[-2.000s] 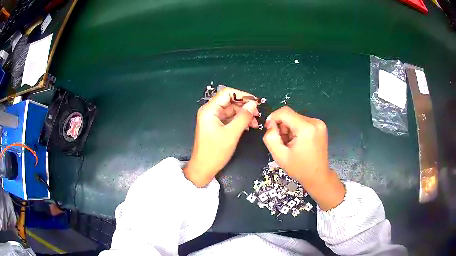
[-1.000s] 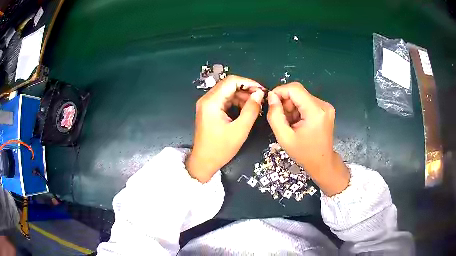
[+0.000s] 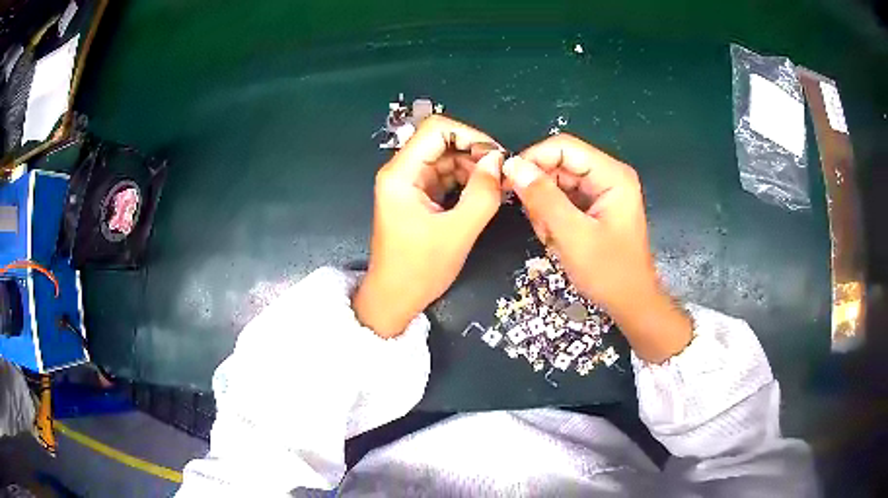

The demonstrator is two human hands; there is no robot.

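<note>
My left hand (image 3: pixel 433 209) and my right hand (image 3: pixel 587 219) are bare and meet at the fingertips above the dark green mat. A small electronic module (image 3: pixel 504 156) is pinched between them; mostly the fingers cover it, and only a dark and pale bit shows. The main pile of modules (image 3: pixel 550 326), many white squares with dark centres and thin leads, lies on the mat below my hands, nearer my body. My right wrist is at its right edge. The second pile of parts (image 3: pixel 407 119), grey and white pieces, lies beyond my left hand, partly hidden by it.
A clear plastic bag (image 3: pixel 774 165) and a long brown-gold strip (image 3: pixel 835 214) lie at the right. A black cooling fan (image 3: pixel 115 206) and a blue box (image 3: pixel 47 316) stand at the left. Small loose pieces (image 3: pixel 558 125) lie beyond my right hand. A white paper sheet (image 3: pixel 51 92) is upper left.
My fingertips, apart two seconds ago, have come together on the small part. The dark strip seen in my left fingers is now mostly hidden. The whole view has shifted, with the mat's contents higher.
</note>
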